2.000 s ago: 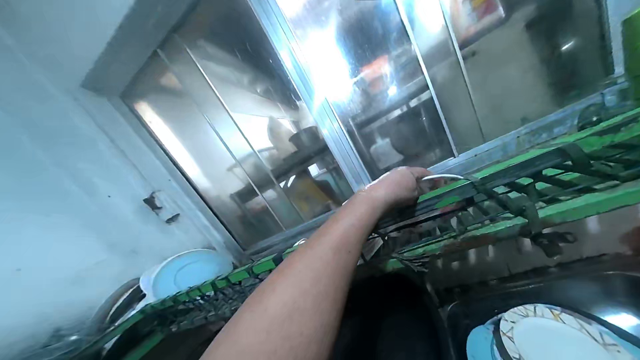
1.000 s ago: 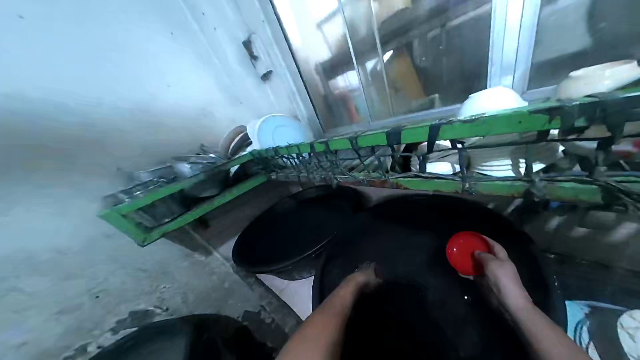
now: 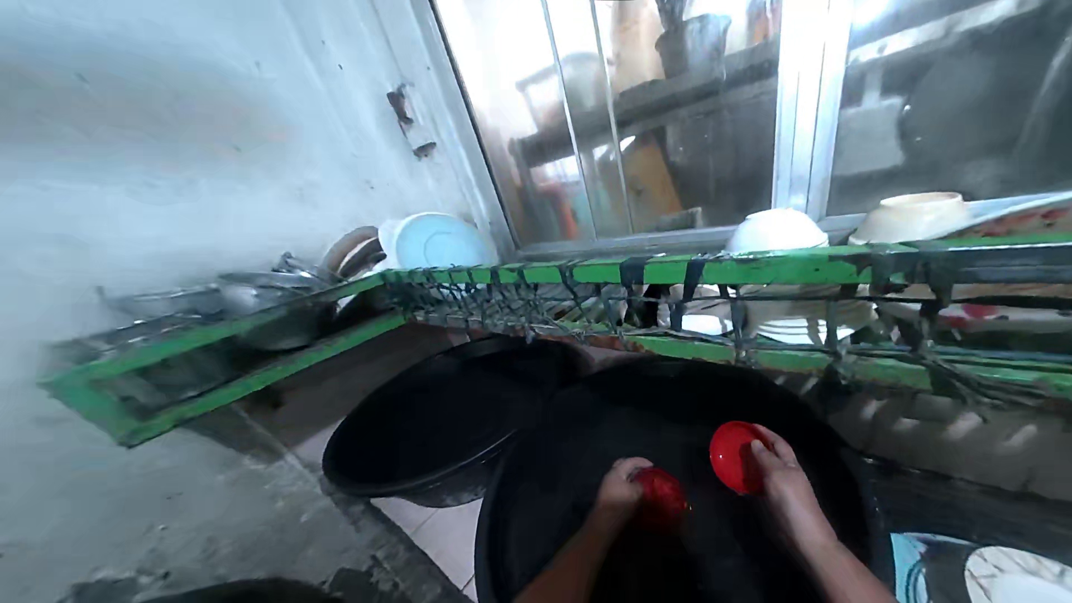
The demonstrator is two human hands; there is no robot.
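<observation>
Both my hands are over a large black plastic tub (image 3: 578,444). My right hand (image 3: 783,486) grips a small red round dish (image 3: 734,457) by its right edge, thumb on its face. To its left, my left hand (image 3: 624,490) is closed on another red round item (image 3: 662,496), low in the tub; its exact shape is blurred and dark around its lower side. The two red items are apart from each other.
A second black tub (image 3: 452,410) stands to the left. Behind runs a green rack (image 3: 586,272) with a white bowl (image 3: 777,230), a cream bowl (image 3: 913,216) and a light blue lid (image 3: 440,241). Patterned plates (image 3: 1005,569) lie at the lower right. A window (image 3: 695,126) is behind the rack.
One arm reached to the rack two seconds ago; both hands are now in the tub. Since one second ago, my left hand has taken hold of a red item. The view has swung left.
</observation>
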